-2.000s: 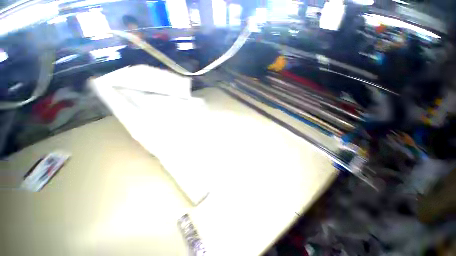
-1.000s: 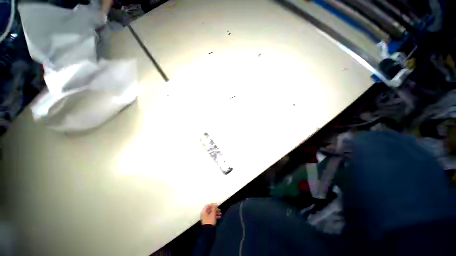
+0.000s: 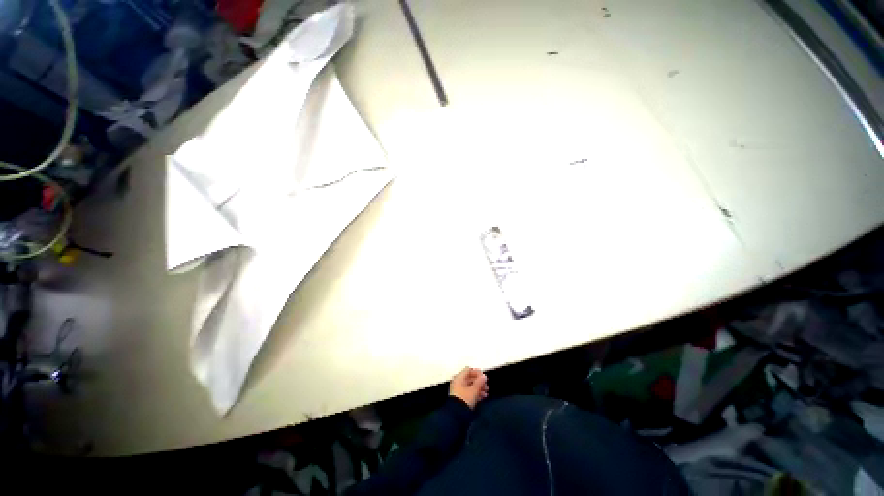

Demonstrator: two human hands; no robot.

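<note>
My left hand (image 3: 469,387) is small in the picture at the table's near edge. Its fingers look curled; whether it is closed or holds something cannot be told. My right hand is not in view. A speckled grey bar (image 3: 506,272) lies on the cream table (image 3: 620,281), beyond my left hand and apart from it. A large white paper sheet (image 3: 262,184) lies crumpled and folded over the left part of the table.
A thin dark straightedge (image 3: 425,53) lies at the far side. A silver rail (image 3: 838,82) crosses the upper right. Fabric scraps (image 3: 814,426) lie below the near edge. Pale curved hoses (image 3: 68,97) show at the left, and a red cloth (image 3: 240,12) behind the table.
The view has turned down and left. The white paper, bunched at the upper left with another person's hand near it, is now more spread, with no hand on it. My left hand remains by the edge.
</note>
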